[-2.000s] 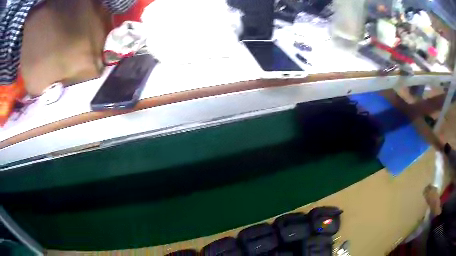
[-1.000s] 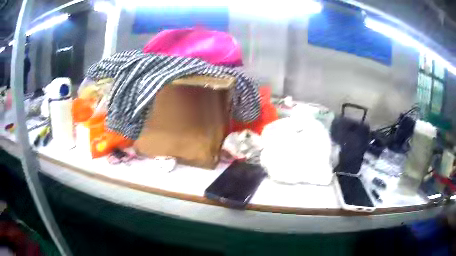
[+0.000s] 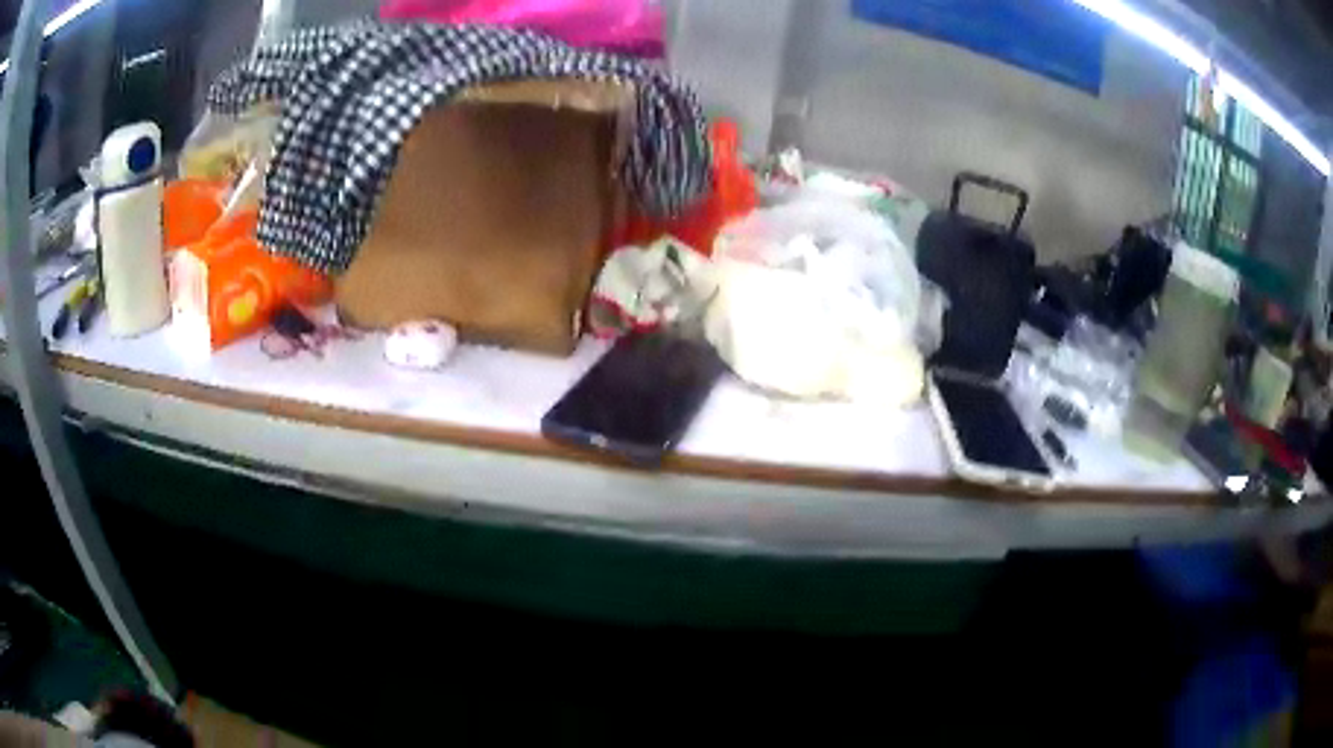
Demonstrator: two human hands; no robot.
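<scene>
Neither of my hands can be made out. Nearest in front of me is a white shelf (image 3: 483,491) with a brown edge. A dark flat phone or tablet (image 3: 637,395) lies at its front edge, near the middle. A phone with a pale edge (image 3: 993,428) lies farther right, in front of a black upright item with a loop handle (image 3: 977,278). A white, partly clear plastic bag (image 3: 819,300) stands between them. The black pouches are not in view.
A cardboard box (image 3: 483,219) under a checked cloth (image 3: 373,124), an orange bag (image 3: 252,278), a white bottle (image 3: 133,234) and a translucent container (image 3: 1181,351) stand on the shelf. A white post (image 3: 59,439) rises at left. A blurred blue sheet (image 3: 1228,658) shows lower right.
The view has swung up from the dark-green surface and row of black pouches to the shelf, then tipped slightly down again. The shelf items appear unmoved.
</scene>
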